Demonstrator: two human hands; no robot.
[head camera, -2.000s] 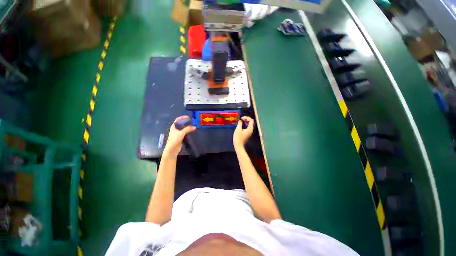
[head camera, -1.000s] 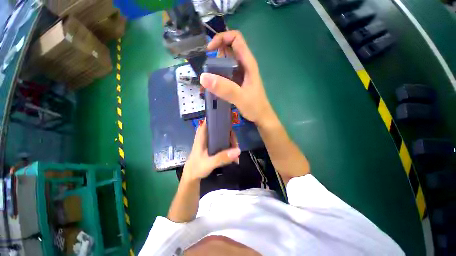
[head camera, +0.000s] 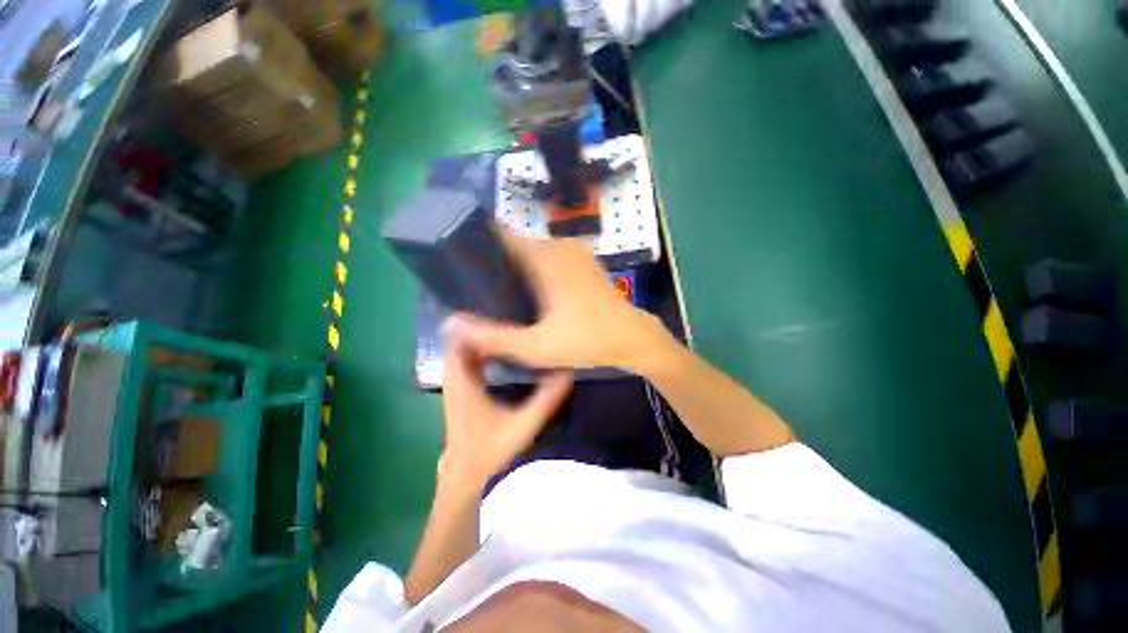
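Observation:
A dark grey oblong plastic housing (head camera: 452, 247) is held up in front of the press, tilted with its far end to the upper left, slightly blurred. My right hand (head camera: 575, 303) grips it around its side. My left hand (head camera: 489, 402) is at its near end, with thumb and fingers around it. Behind, the silver-white perforated base plate (head camera: 633, 204) carries the orange-brown fixture (head camera: 576, 213) under the dark press head (head camera: 563, 155). My right hand covers most of the red and blue base panel (head camera: 622, 288).
The green bench (head camera: 792, 272) runs along the right, with the conveyor beyond it carrying dark housings (head camera: 1064, 284). A bagged item (head camera: 782, 17) lies at the bench's far end. Cardboard boxes (head camera: 254, 93) and a green frame rack (head camera: 229, 359) stand on the left, behind yellow-black floor tape.
The housing, upright between my hands a second ago, now tilts to the upper left. My right hand has moved down towards my left. Earlier, both hands were at the press base's sides.

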